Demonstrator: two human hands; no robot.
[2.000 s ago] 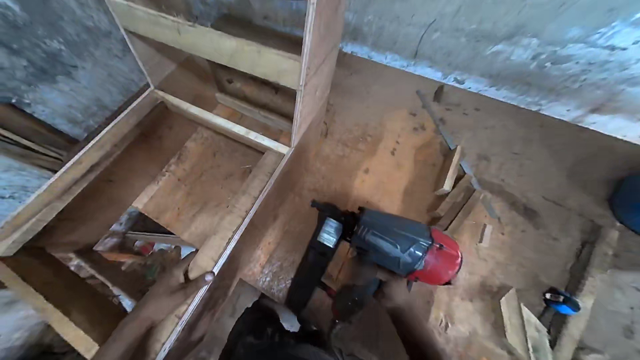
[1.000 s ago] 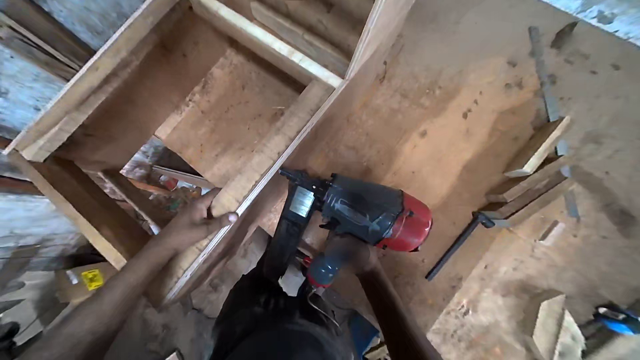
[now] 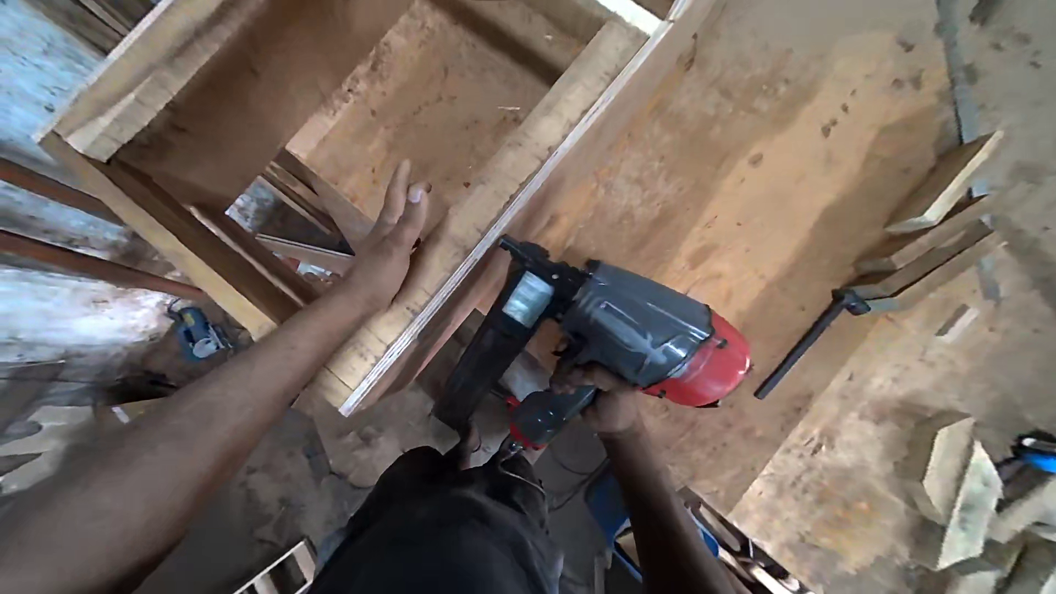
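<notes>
My right hand (image 3: 606, 398) grips the handle of a pneumatic nailer (image 3: 643, 326) with a dark grey body and red cap. The nailer's black nose touches or nearly touches the outer plywood side of a wooden frame (image 3: 495, 214), and its magazine slants down toward my legs. My left hand (image 3: 392, 239) rests on the frame's light wood rail, fingers extended over the inner edge; whether it grips the rail is hard to tell. The rail lies along the plywood edge. Crosspieces and side boards form the rest of the frame.
A hammer (image 3: 813, 342) leans by wood offcuts (image 3: 940, 190) on the plywood sheet (image 3: 759, 190) at right. More offcuts (image 3: 957, 487) lie lower right, near a blue and black tool (image 3: 1039, 452). A blue power tool (image 3: 198, 332) sits on the floor at left.
The view has shifted a lot. My left hand has gone from holding the rail's edge to lying across the rail with fingers extended. The nailer stays in my right hand beside the frame.
</notes>
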